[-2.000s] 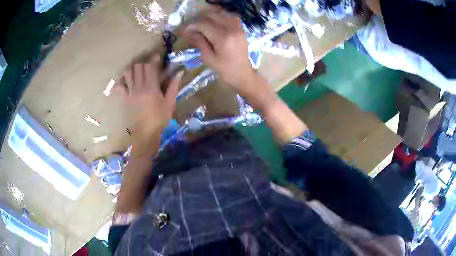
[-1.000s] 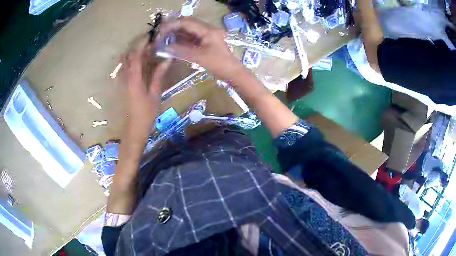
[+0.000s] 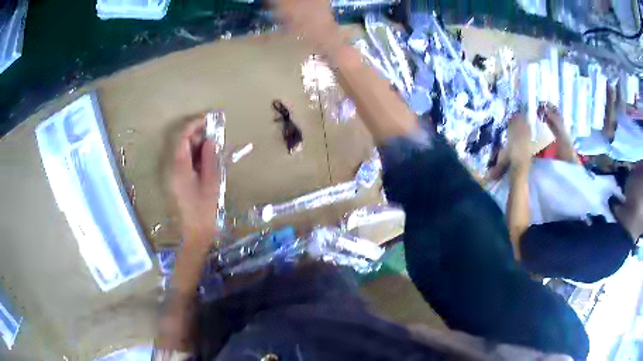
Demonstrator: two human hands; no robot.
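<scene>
My left hand (image 3: 197,173) is closed round a long, thin clear-wrapped stick part (image 3: 221,162) over the bench. My right hand (image 3: 303,15) is stretched forward to the bench's far edge by the dark green strip. It is blurred and partly cut off by the top edge, so its grip cannot be told. A folded black cable (image 3: 288,128) lies between the hands. A bagged stick with a white round end (image 3: 310,202) lies nearer me. A small loose white piece (image 3: 242,152) lies right of my left hand.
A white tray (image 3: 93,190) lies at the left. Bagged parts and a light-blue card (image 3: 283,237) lie along my edge. A mixed pile (image 3: 451,77) is at the right, near another person's hands (image 3: 520,144). Shiny bits (image 3: 317,74) lie near my right forearm.
The view has turned to the right. My hands have moved apart; the black cable now lies on the bench. My left hand holds a wrapped stick and my right arm has reached far forward.
</scene>
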